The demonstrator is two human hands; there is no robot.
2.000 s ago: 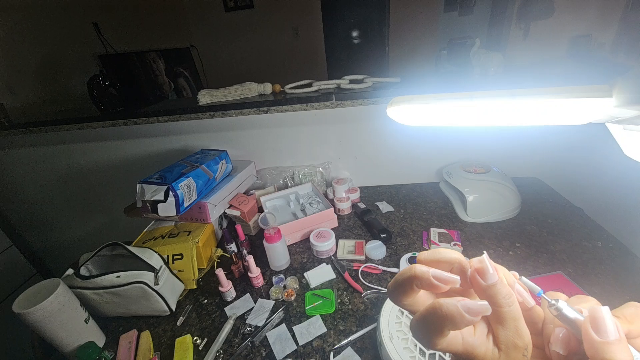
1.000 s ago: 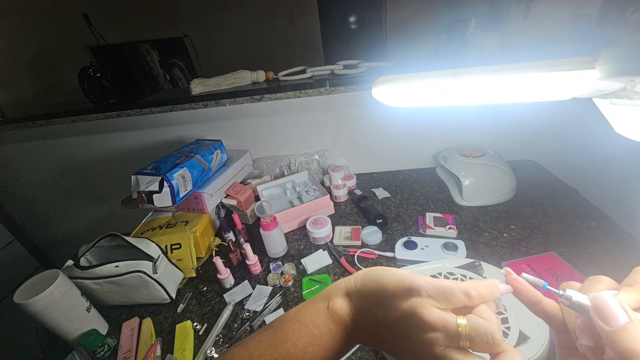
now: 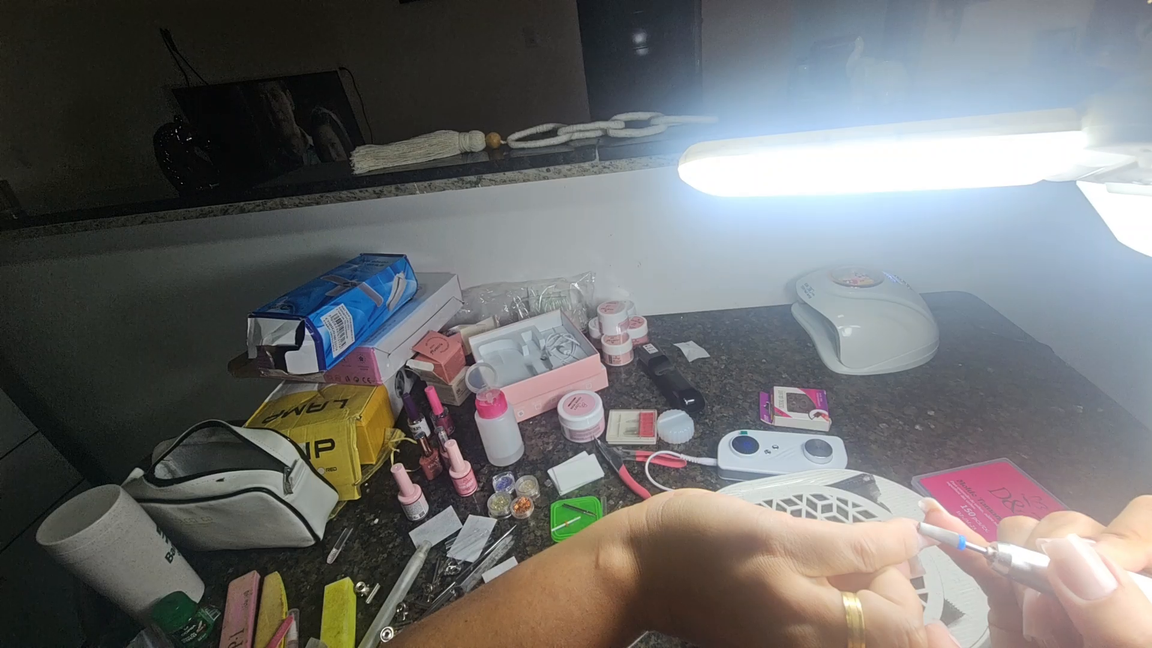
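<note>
My left hand, with a gold ring, reaches in from the lower left. Its fingers are bent, its thumb is held apart, and nothing shows in its grasp. In my right hand, at the lower right edge, is the silver handpiece of an electric nail drill. The drill's bit, with a blue band, points left at the tip of my left thumb; whether they touch cannot be told. Below both hands lies a round white nail dust collector with a patterned grille, partly covered. Some fingertips are hidden.
A lit tube lamp hangs above. Behind the hands lie a white control unit, a pink case and a white nail lamp. Polish bottles, cuticle nippers, boxes and a white pouch crowd the left.
My left hand has turned from palm-side with bent fingers showing to its back, and its forearm now crosses from the lower left. The drill has stayed in my right hand.
</note>
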